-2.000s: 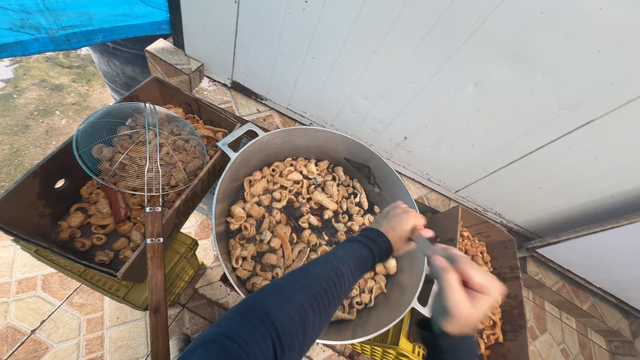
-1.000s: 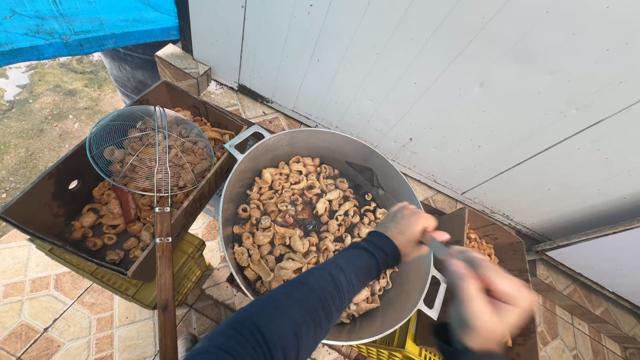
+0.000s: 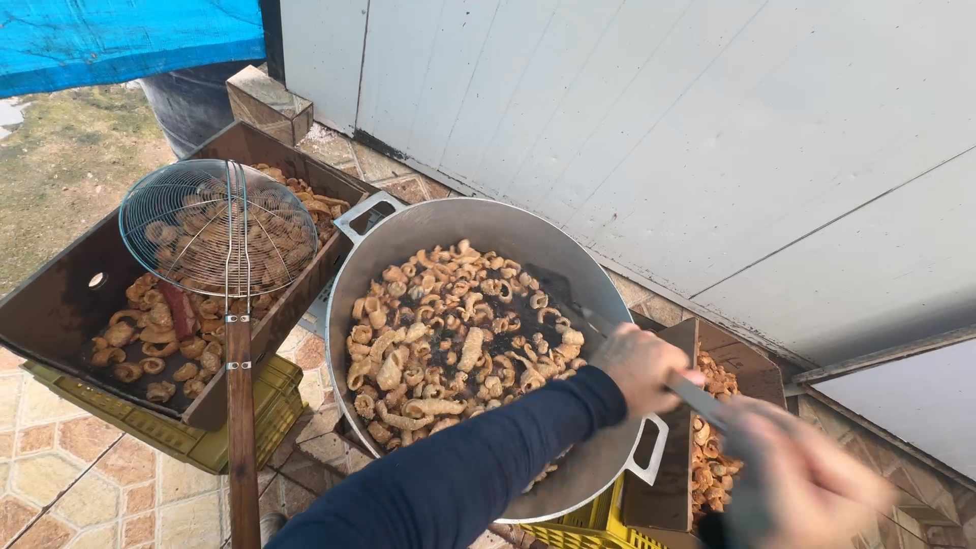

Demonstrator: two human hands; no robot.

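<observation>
A big two-handled metal pot (image 3: 602, 282) holds many curled, golden fried pieces (image 3: 473, 347), which look like pork rinds, in dark oil. Over its right rim my left hand (image 3: 644, 367) is closed around the shaft of a long metal stirring tool (image 3: 698, 398). Farther up the same shaft, at the lower right, my right hand (image 3: 801, 473) grips it, blurred by motion. The tool's lower end reaches into the pot near its right wall; its tip is hard to make out.
Left of the pot, a round wire skimmer (image 3: 217, 229) with a wooden handle rests across a brown box (image 3: 53, 305) of fried pieces on a yellow crate (image 3: 175, 427). Another brown box (image 3: 659, 488) of pieces stands at right. A pale panel wall (image 3: 648, 137) rises behind; tiles (image 3: 69, 473) cover the floor.
Both hands have kept hold of the tool while shifting its position over the pot's right side. The fried pieces have moved about, and more dark oil shows among them at the right.
</observation>
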